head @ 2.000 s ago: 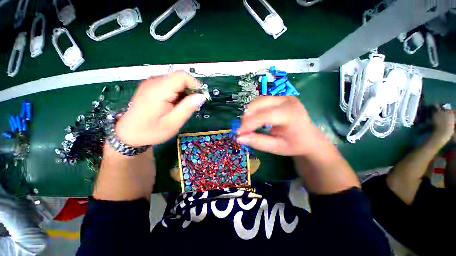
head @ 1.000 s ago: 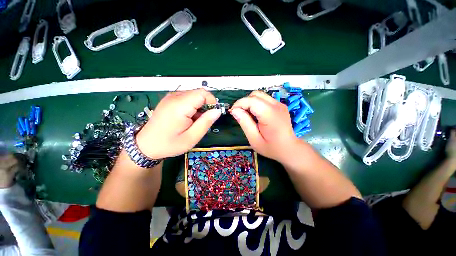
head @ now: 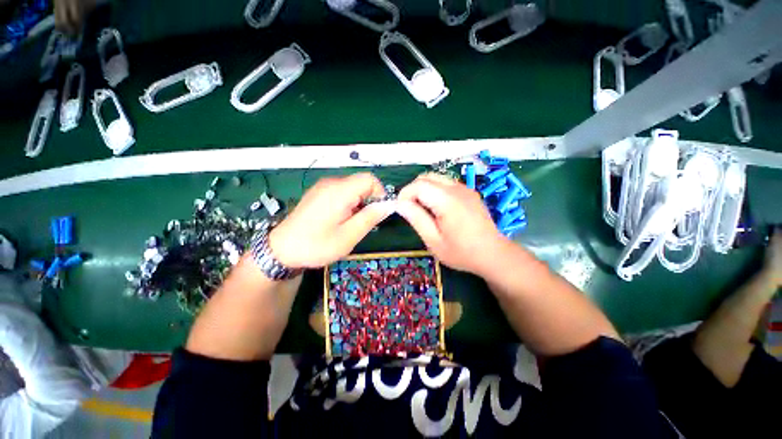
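Note:
My left hand (head: 330, 221) and my right hand (head: 450, 221) meet fingertip to fingertip above the box. Between them they pinch a small pale-and-dark wired circuit board piece (head: 390, 194), mostly hidden by the fingers. The shallow tan parts box (head: 442, 300) at the near edge is packed with grey-blue cell ends and red wires. A tangled pile of circuit board pieces with dark wires (head: 193, 249) lies left of my left hand. Blue cells (head: 504, 195) are piled just right of my right hand, with pale pieces partly behind it.
White loop housings (head: 416, 73) lie scattered on the green conveyor behind the pale rail (head: 257, 157). More housings are heaped at right (head: 673, 201). A grey upright (head: 677, 73) slants across the upper right. Other workers' arms show at right (head: 729, 334) and lower left. Blue cells lie far left (head: 62, 231).
My right hand has come in from above the box's right side, where a blue cell showed, to meet my left fingertips. The housings on the conveyor have shifted left in view.

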